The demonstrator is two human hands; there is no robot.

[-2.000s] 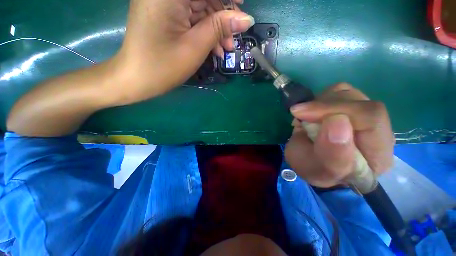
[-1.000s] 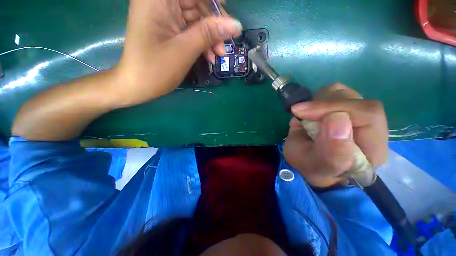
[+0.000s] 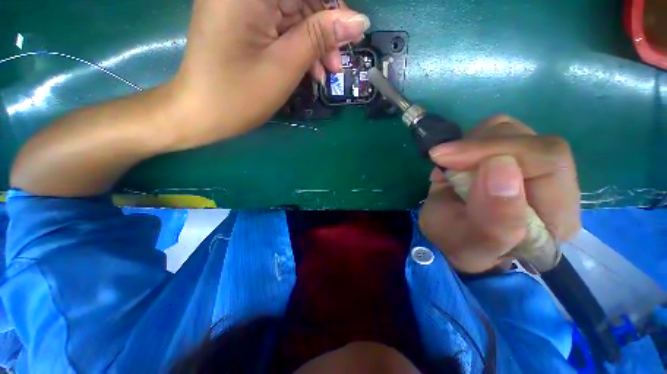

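Observation:
The watch-like unit (image 3: pixel 338 86) lies open in the black fixture (image 3: pixel 396 55), with white, blue and metallic bits inside. My right hand (image 3: pixel 505 197) holds the soldering iron (image 3: pixel 433 135) like a pen; its tip end is over the right part of the unit. Whether it touches cannot be told. My left hand (image 3: pixel 292 44) holds thin tweezers (image 3: pixel 333 4) at the top edge, pointing down into the unit. The hand hides the fixture's upper left part and most of the tweezers.
The green bench (image 3: pixel 475 109) has a yellow strip (image 3: pixel 164 200) at its front edge. A red-orange tray (image 3: pixel 638 33) is cut off at the upper right. Solder wire (image 3: pixel 80 60) curves across the left, near a small white tag (image 3: pixel 20 41). Blue sleeves and smock lie below.
The whole view shifted a little and then back. Both hands keep their tools and their places at the unit; the iron's angle is nearly the same.

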